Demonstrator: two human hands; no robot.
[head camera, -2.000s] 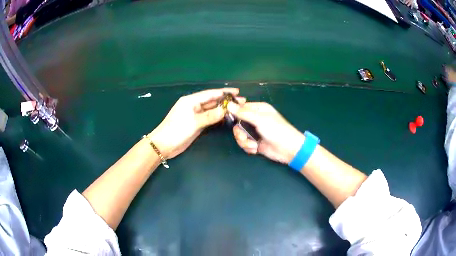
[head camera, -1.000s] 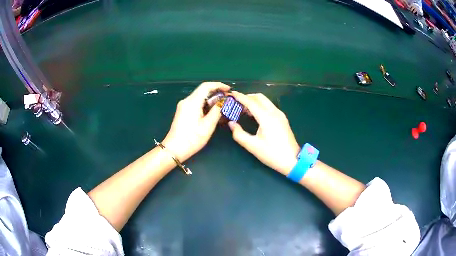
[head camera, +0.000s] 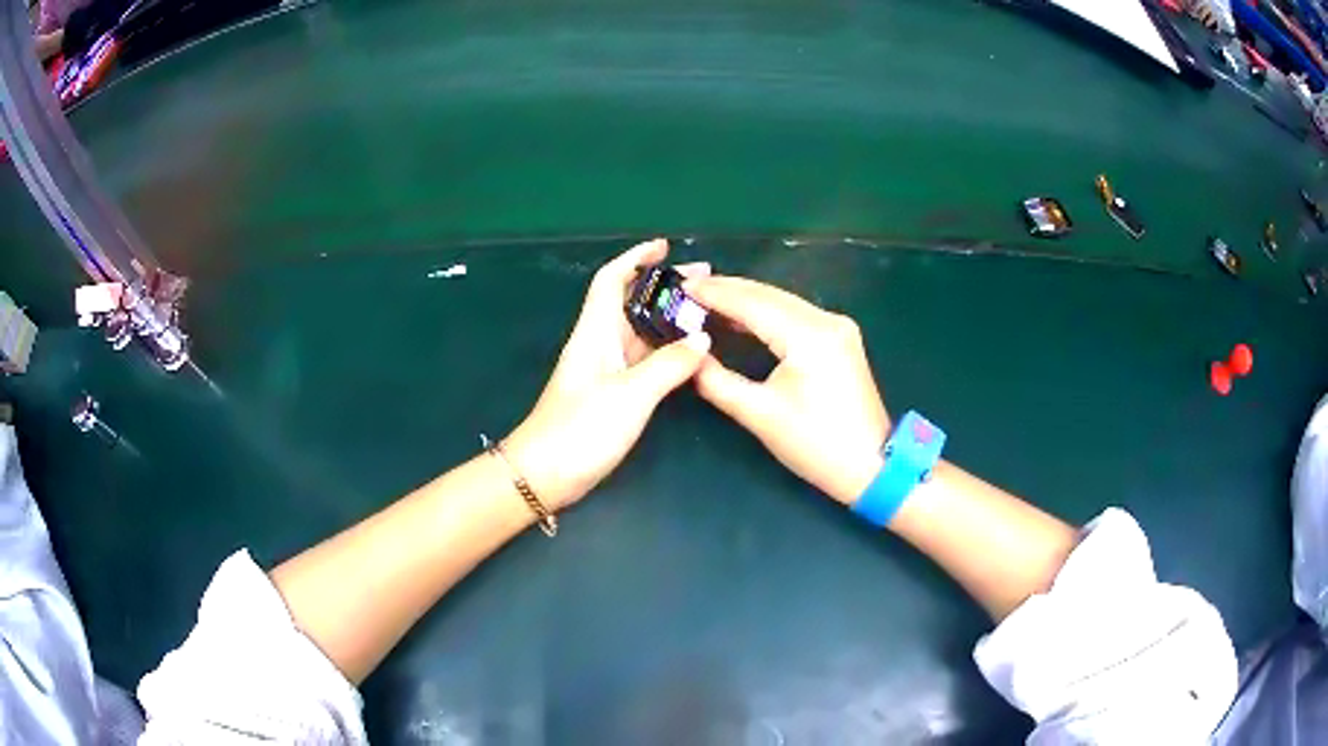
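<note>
A small black rounded-square watch (head camera: 664, 305) is held between both hands at the middle of the view. Its face shows coloured lit patches, with a white patch at its lower right. My left hand (head camera: 605, 364) holds it from the left, with the thumb at its lower edge and fingers behind it. My right hand (head camera: 794, 362) grips its right side with fingertips and thumb. The fingers hide part of its edges.
A housing (head camera: 1046, 216) and a display with a gold tail (head camera: 1120, 207) lie at the right, with small dark parts (head camera: 1225, 257) beyond. Two red pieces (head camera: 1232, 369) lie nearer. A metal upright (head camera: 146, 324) stands left. Neighbours' sleeves (head camera: 1318, 525) show at both sides.
The striped face seen one second ago now shows coloured patches on black. The gold part seen between the hands is no longer visible. Both hands have closed in around the watch.
</note>
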